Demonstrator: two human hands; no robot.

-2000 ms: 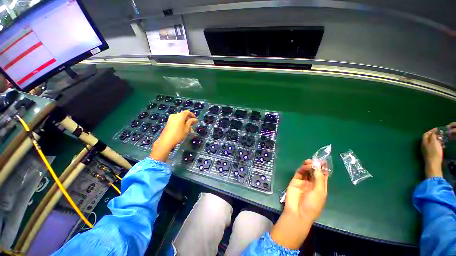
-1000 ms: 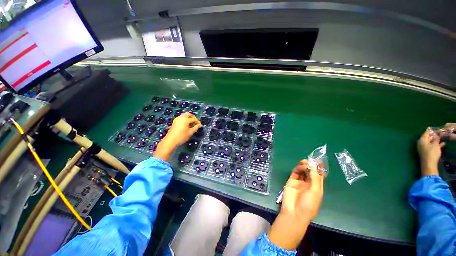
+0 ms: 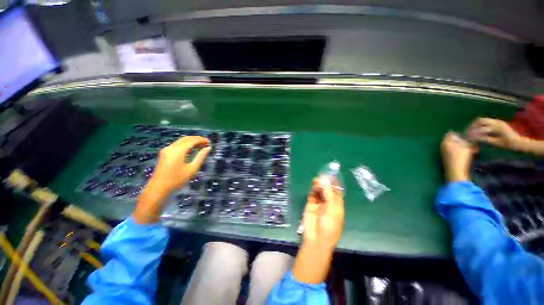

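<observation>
Two clear blister trays [image 3: 289, 179] lie side by side on the green bench, with black round-lobed components [image 3: 212, 185] in their pockets. My left hand [image 3: 175, 165] is over the trays, thumb and index finger bent towards each other; blur hides whether anything is between the tips. My right hand [image 3: 323, 208] is right of the trays and holds a small clear zip bag [image 3: 331, 173] at its fingertips. A thin white stick [image 3: 300, 226] shows beside that hand. A second clear bag with silvery contents [image 3: 369, 182] lies to the right of it.
A flat clear film [image 3: 169, 107] lies at the back of the bench. A monitor [image 3: 24, 50] and yellow cables [image 3: 30, 271] are at the left. At the right, a coworker's hands [image 3: 458, 152] hold something small, above another tray with dark parts [image 3: 519, 196].
The view has swung right, so the bench things sit further left, and the picture is blurred. My left hand has moved slightly back from the components. My right hand still holds the bag.
</observation>
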